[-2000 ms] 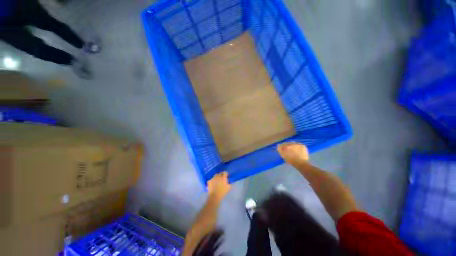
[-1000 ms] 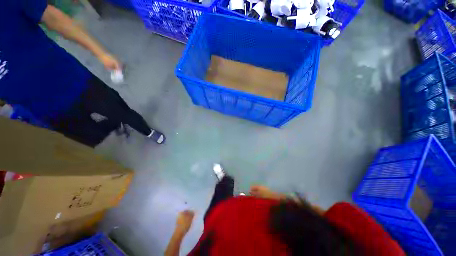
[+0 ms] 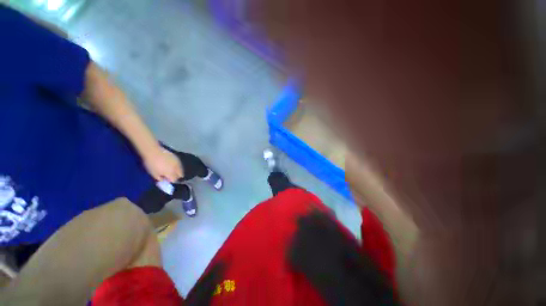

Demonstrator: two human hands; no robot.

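A blue crate [image 3: 314, 160] is partly in view at the centre right, with a corner and rim showing and brown cardboard inside. A large, dark reddish-brown blur very close to the camera covers the upper right and hides the rest of the crate. It may be my right hand [image 3: 383, 77]; its fingers cannot be made out. My right forearm runs up beside it from a red sleeve. My left arm is bent at the lower left, out of a red sleeve. My left hand is not visible.
A person in a dark blue shirt [image 3: 66, 143] stands close on my left, holding a small white thing [image 3: 164, 186] in a lowered hand. Grey floor [image 3: 209, 89] shows between us. A blurred purple-blue edge [image 3: 245, 30] is at the top.
The view has shifted and the other person appears much closer. My arms have come up from low in front of me. The dark blur now covers the right side.
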